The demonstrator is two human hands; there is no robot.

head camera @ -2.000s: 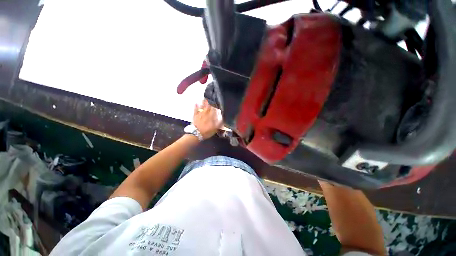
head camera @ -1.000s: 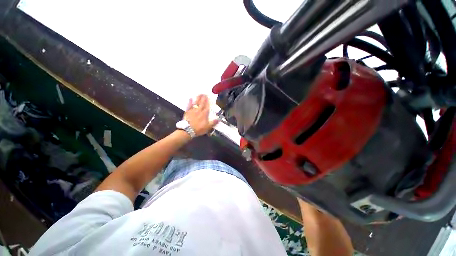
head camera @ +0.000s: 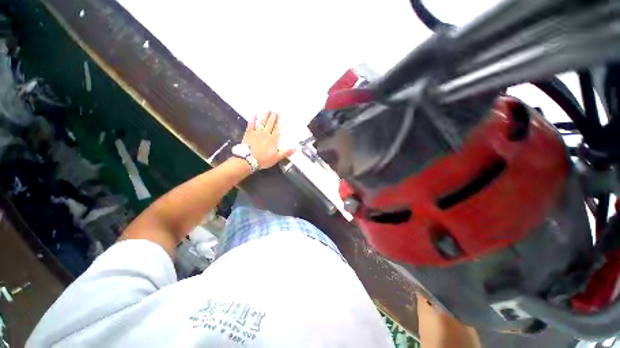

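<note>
The cutting machine (head camera: 469,183), with its large red and black motor body, fills the right of the head view. The white fabric lay (head camera: 245,47) lies flat on the dark table, left of and behind the machine. My left hand (head camera: 264,141) lies flat with fingers apart on the lay's near edge, just left of the machine. A narrow white strip (head camera: 326,182) lies along the near edge between my hand and the motor. My right forearm (head camera: 442,326) goes under the motor; the right hand is hidden behind it. The blade is hidden.
The dark brown table edge (head camera: 170,102) runs diagonally along the near side. Below it, the green floor or shelf (head camera: 102,119) holds white offcuts and heaped scraps (head camera: 68,197). Black cables (head camera: 578,102) hang at the right behind the motor. A red-tipped lever (head camera: 350,88) sticks out from the machine.
The view has turned, and the table edge runs more steeply. The machine shows farther right and lower. More of the white strip shows beside my left hand, which stays flat at the lay's edge.
</note>
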